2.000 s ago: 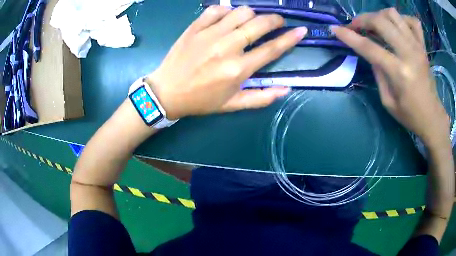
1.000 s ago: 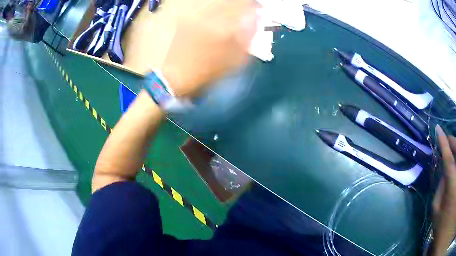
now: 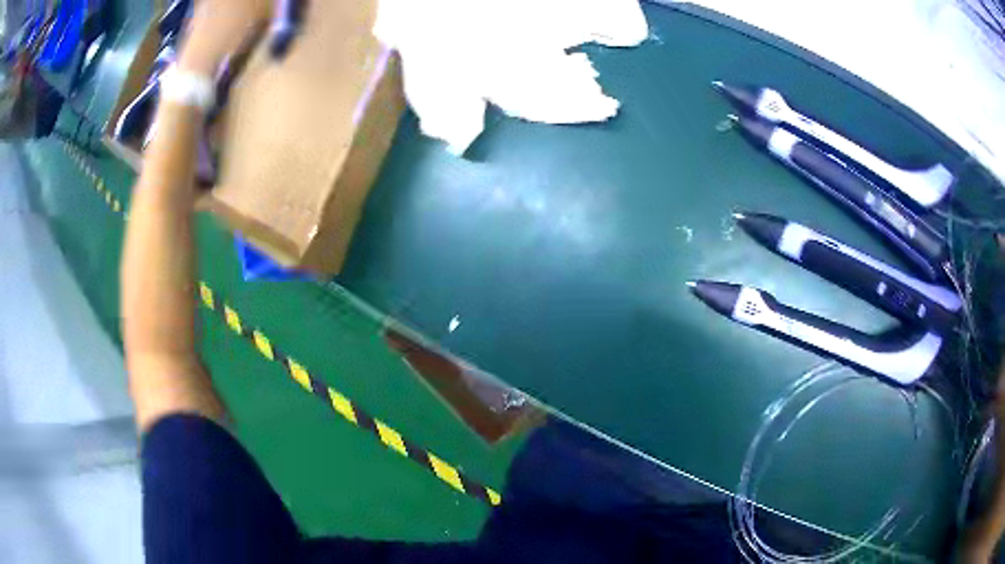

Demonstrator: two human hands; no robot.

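My left hand [image 3: 226,31] is at the top left, over the open cardboard box [image 3: 289,143] that holds dark pens; its fingers are blurred and partly cut off, so its grip cannot be told. Several dark-and-white pens lie side by side on the bench at right, tips pointing up-left; the nearest pen [image 3: 816,331] has a white side panel. A second pen [image 3: 865,281] lies beyond it. Only a blurred strip of my right arm or hand shows at the lower right edge; its fingers are hidden.
A crumpled white cloth [image 3: 518,61] lies beside the box. A clear filament coil [image 3: 749,485] hangs over the bench's front edge. Below the edge are a brown scrap box [image 3: 468,391] and a blue corner [image 3: 262,260]. White sheet [image 3: 882,55] at the far edge.
The view has swung left. My left hand has gone from the pens to the cardboard box at the upper left. My right hand has left the pens' rear ends and is nearly out of the picture.
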